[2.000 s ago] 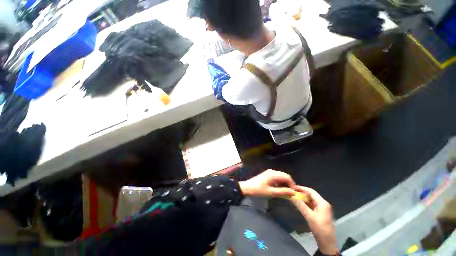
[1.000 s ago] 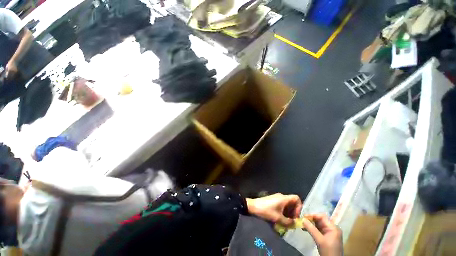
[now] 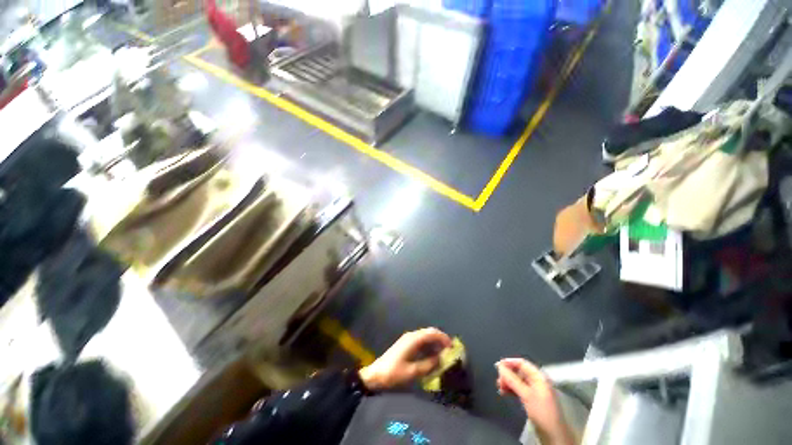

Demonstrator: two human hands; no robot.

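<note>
My left hand [image 3: 408,356] is at the bottom centre, fingers curled, with a small pale-yellow strip of tape [image 3: 447,361] at its fingertips. My right hand [image 3: 531,393] is to the right and apart from it, thumb and fingertips close together. A tiny pale bit shows at the right fingertips, too blurred to tell what it is. Dark sleeves with white specks and a dark apron with blue marks show below.
Beige bag bodies [image 3: 234,235] lie on the white table at left, beside black fabric [image 3: 78,295]. A white shelf frame [image 3: 643,361] is at lower right. Piled beige fabric [image 3: 695,182] is at right. Blue bins [image 3: 512,65] stand beyond a yellow floor line [image 3: 391,163].
The view has swung right and forward along the aisle; the person in white has left the picture. My hands, together at the yellow strip before, are now apart.
</note>
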